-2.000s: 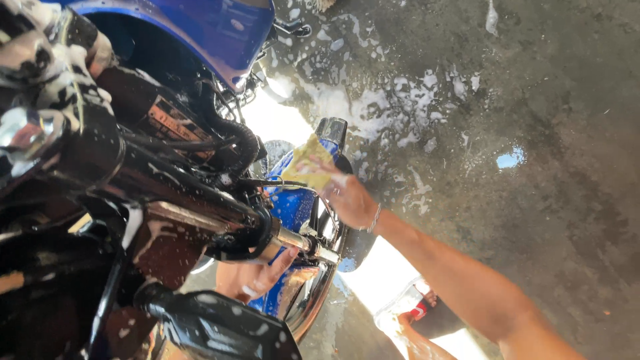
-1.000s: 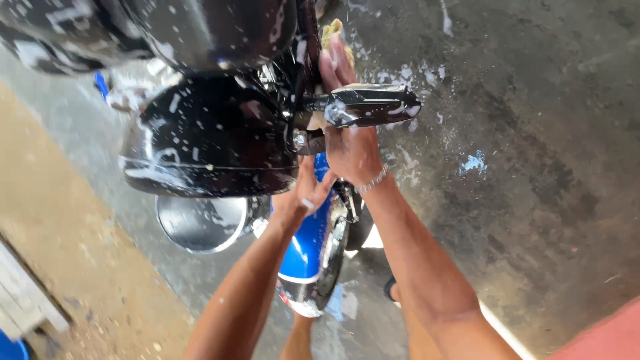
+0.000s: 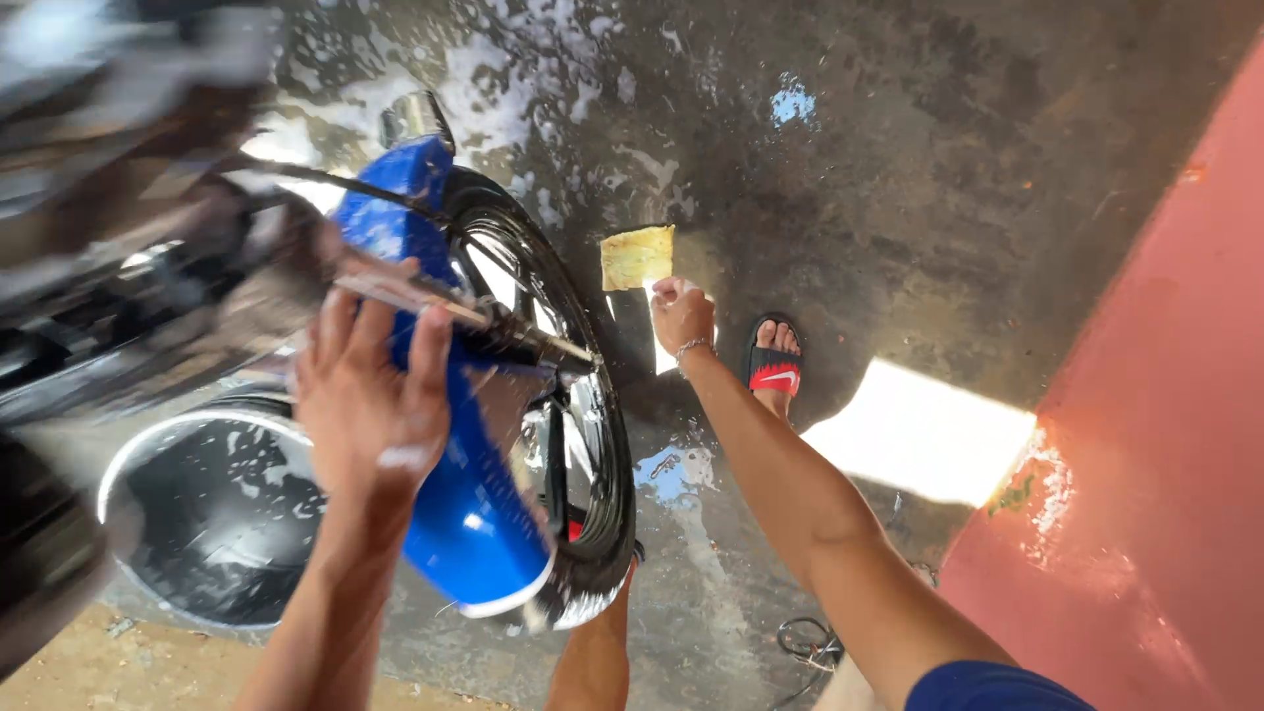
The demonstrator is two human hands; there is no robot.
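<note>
A motorcycle's front wheel [image 3: 592,425] and blue front fender [image 3: 464,504] fill the middle left, with the fork leg [image 3: 494,326] crossing over them. My left hand [image 3: 370,385] is on the front fork above the fender, fingers spread; whether they grip it is unclear. My right hand [image 3: 683,314] is over the floor right of the wheel, holding a yellow cloth or sponge [image 3: 637,259] by its lower corner at the fingertips. Blurred dark motorcycle parts lie at the upper left.
A round bucket [image 3: 222,513] with suds stands left of the wheel. My sandalled foot [image 3: 775,365] is on the wet, foamy concrete floor [image 3: 889,197]. A red surface [image 3: 1136,474] rises at the right, and a black cable [image 3: 810,642] lies at the bottom.
My right hand has moved away from the motorcycle with the yellow cloth or sponge, out over the floor. The view has shifted strongly, bringing the wheel and my foot into sight.
</note>
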